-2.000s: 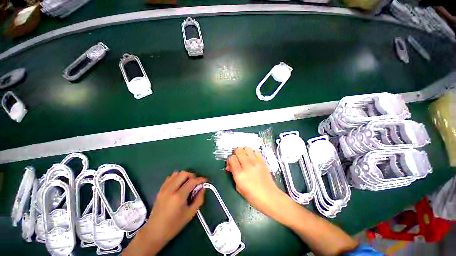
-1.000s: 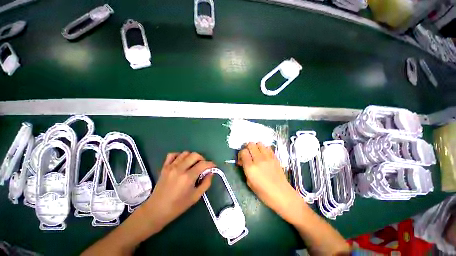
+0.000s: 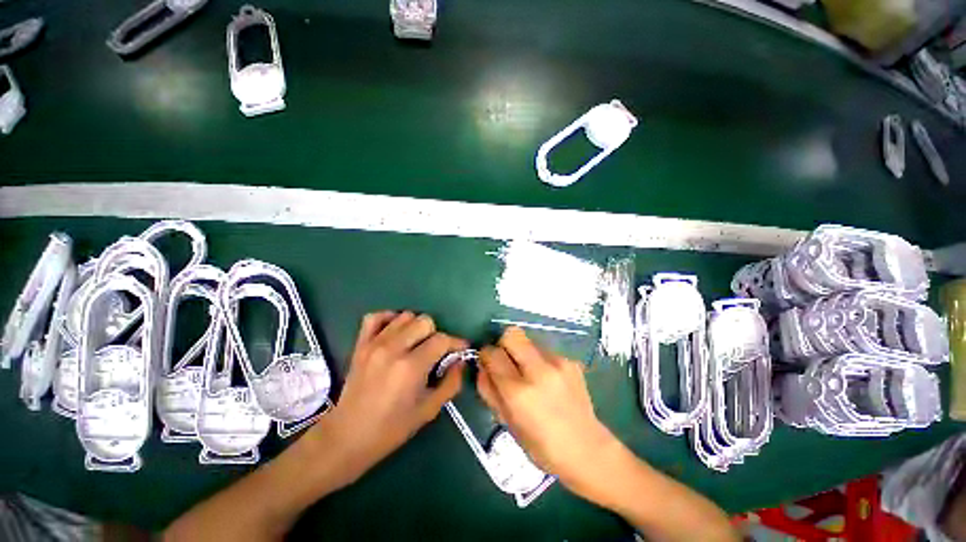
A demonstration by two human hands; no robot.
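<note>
A white loop frame (image 3: 489, 457) lies on the green bench between my hands, its round end towards me. My left hand (image 3: 400, 371) grips the frame's far curved end from the left. My right hand (image 3: 535, 397) is at the same end with thumb and fingers pinched together and covers part of the frame; whether a thin pin is between its fingertips cannot be made out. A pile of thin white pins (image 3: 549, 283) lies just beyond my right hand, with a shiny narrow bundle of pins (image 3: 616, 307) beside it.
Overlapping frames (image 3: 114, 423) lie at the left. Two small nested frame sets (image 3: 672, 349) and tall stacked frames (image 3: 858, 328) stand at the right. Beyond the white strip (image 3: 424, 212) lie scattered frames (image 3: 257, 85). A red stool (image 3: 826, 519) and part of a person show at the lower right.
My right hand has left the pin pile and come to the frame's far end beside my left hand. My left hand still grips the frame. The view has shifted.
</note>
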